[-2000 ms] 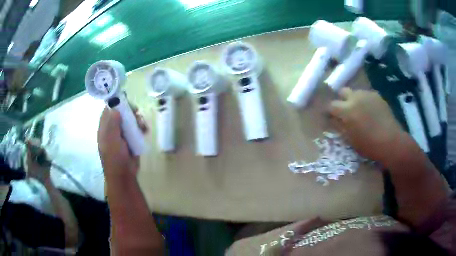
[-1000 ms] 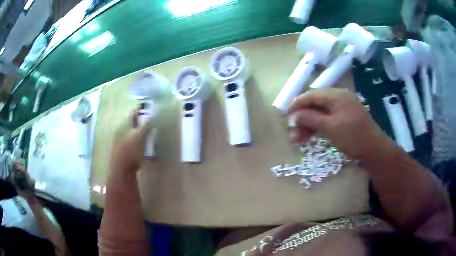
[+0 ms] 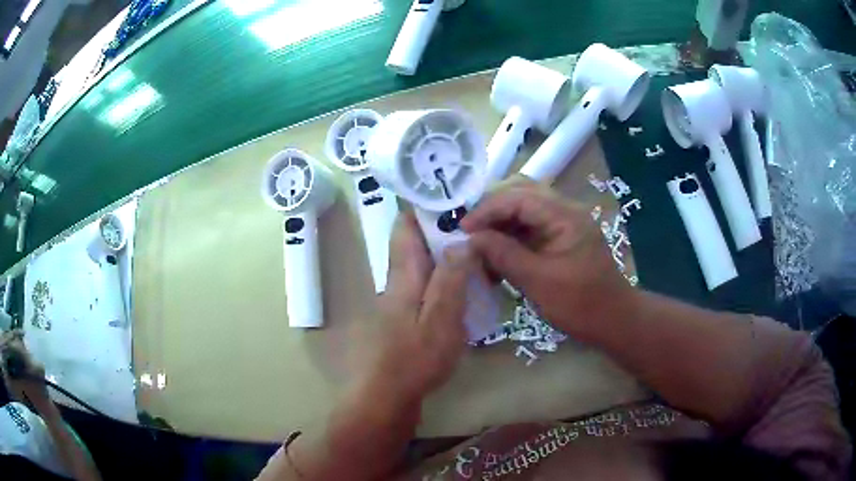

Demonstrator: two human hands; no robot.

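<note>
My left hand (image 3: 413, 310) is closed around the handle of a white handheld fan (image 3: 434, 155), its spoked round head facing up. My right hand (image 3: 554, 249) has its fingertips at the dark window near the top of that handle; whether they hold a small button piece cannot be seen. Two more fans lie to the left on the brown board: one fan (image 3: 303, 254) apart, and one fan (image 3: 373, 207) just beside the held one. A pile of tiny white button pieces (image 3: 533, 336) lies under and beside my right wrist.
Two fans (image 3: 610, 85) lie at the board's back right. On the dark green surface are more fans (image 3: 727, 169) and a loose handle cover (image 3: 704, 230). A clear plastic bag (image 3: 812, 122) is at far right. The green conveyor (image 3: 225, 85) carries a fan (image 3: 413, 38). Another person's hand (image 3: 14, 357) shows at left.
My left hand has moved right and now holds a fan up from the board. My right hand has moved from above the button pile to that fan's handle. The view has shifted.
</note>
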